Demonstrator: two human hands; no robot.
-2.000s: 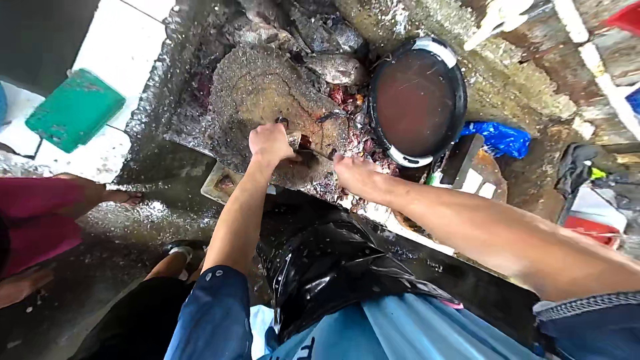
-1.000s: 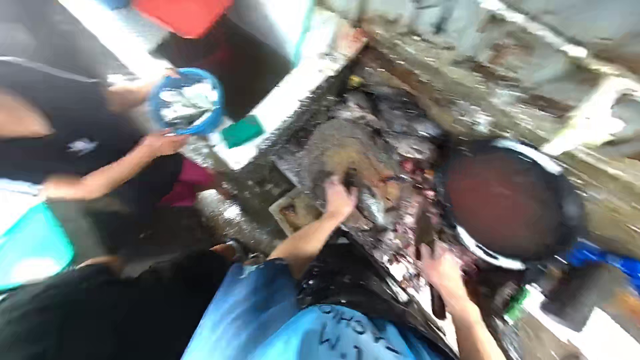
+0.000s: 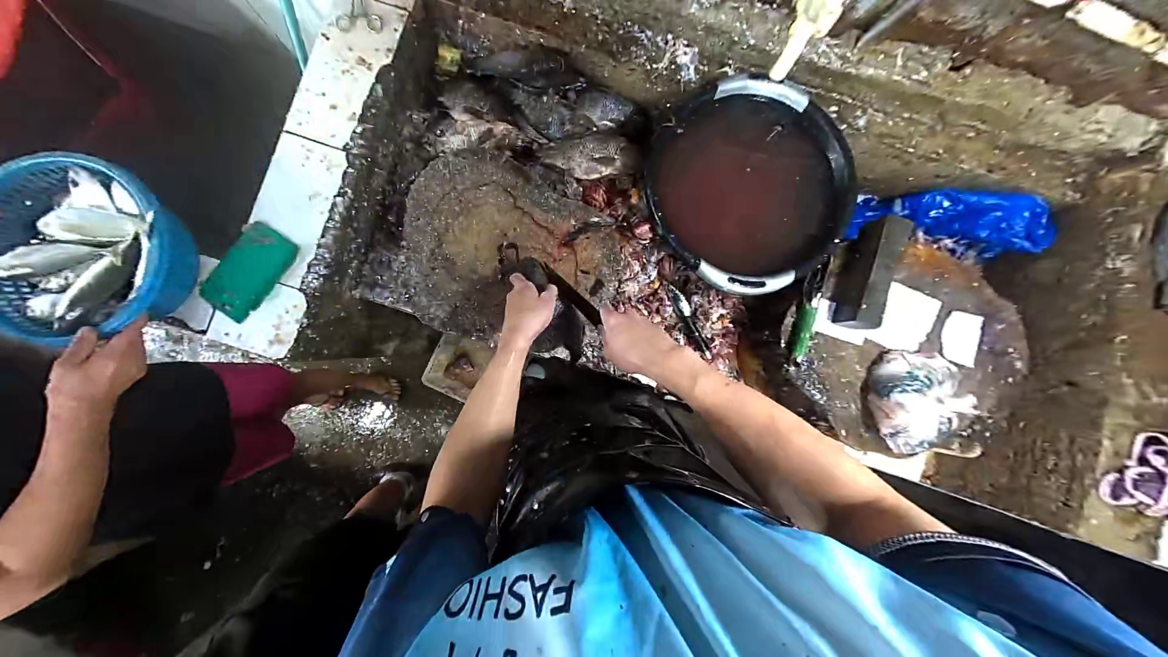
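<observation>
My left hand [image 3: 528,310] grips a dark fish [image 3: 558,330] at the near edge of a round wooden chopping block [image 3: 474,224]. Closed on the handle of a dark-bladed knife [image 3: 573,296], my right hand [image 3: 634,342] is just to the right, the blade reaching over the fish. Much of the fish is hidden by the hand and blade. Several dark whole fish [image 3: 593,157] lie beyond the block. Red fish guts and scraps [image 3: 671,274] are spread along its right side.
A black basin [image 3: 750,182] of reddish water stands right of the block. Farther right are a blue plastic bag [image 3: 976,219] and another board [image 3: 995,338] bearing a cleaver [image 3: 873,274]. At left, another person's hand [image 3: 96,365] holds a blue basket [image 3: 173,265] of fish near a green block [image 3: 249,271].
My right hand has brought the knife from the block's right side over to the fish at my left hand. The view has shifted. The other person's basket remains at the left.
</observation>
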